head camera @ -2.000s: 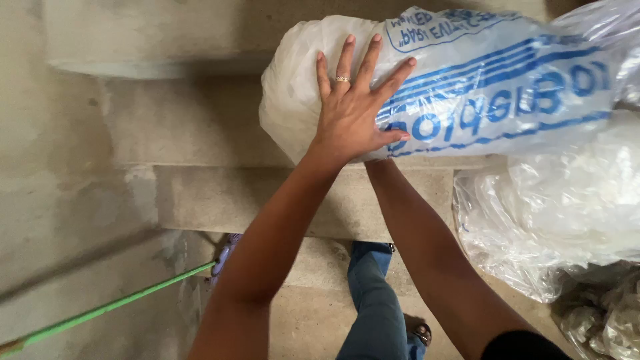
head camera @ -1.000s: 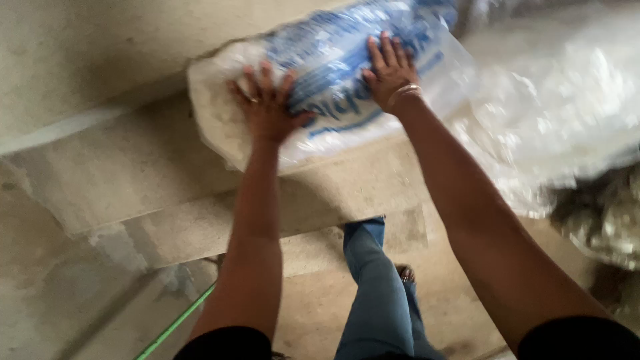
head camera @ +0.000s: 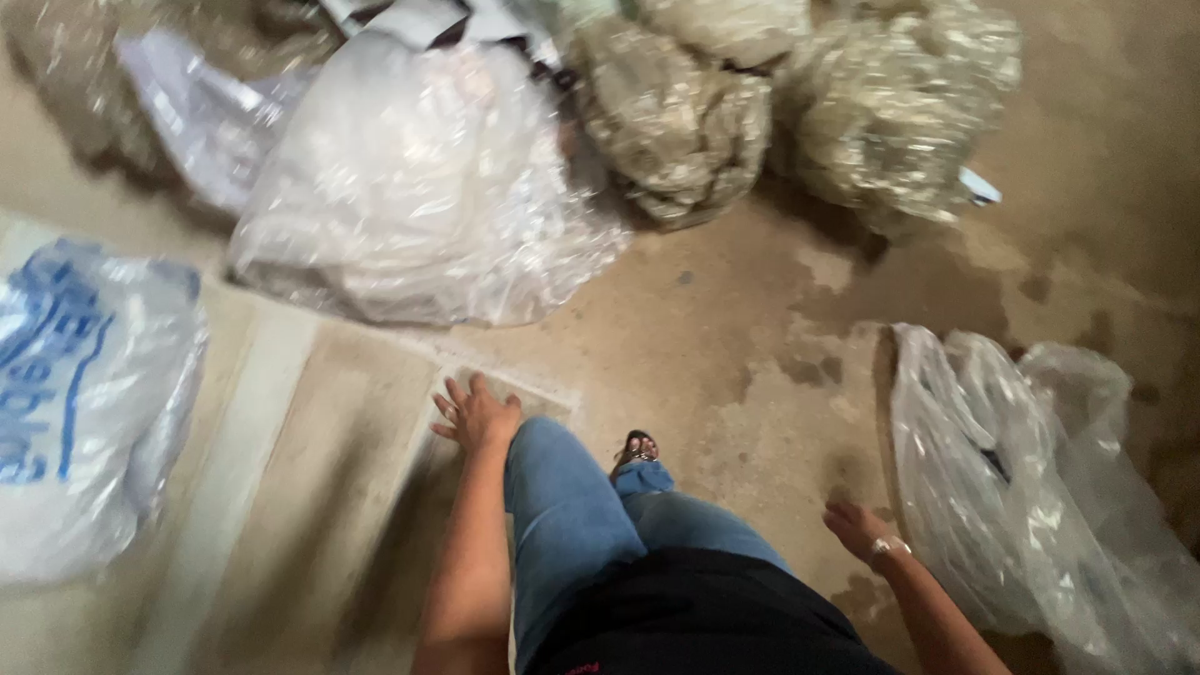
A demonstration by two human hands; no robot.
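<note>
My left hand (head camera: 476,412), fingers spread and a ring on one of them, is beside my left knee, over the edge of the concrete steps (head camera: 328,412). Nothing is in it. At the far left a plastic bag with blue print (head camera: 94,403) lies on a step, apart from both hands. My right hand (head camera: 858,532), with a bracelet at the wrist, hangs over the floor just left of a clear plastic bag (head camera: 1012,469). It is blurred, its fingers look partly bent, and I see nothing held in it.
A large heap of whitish clear plastic (head camera: 422,187) lies ahead on the floor. Crumpled yellowish plastic bundles (head camera: 675,122) and another such bundle (head camera: 891,112) are to its right. The concrete floor (head camera: 731,375) has damp-looking patches. My sandalled foot (head camera: 639,448) stands on it.
Both hands have come off the blue-printed bag, which they were pressing flat before. The view has swung strongly to the right, bringing in more plastic bundles.
</note>
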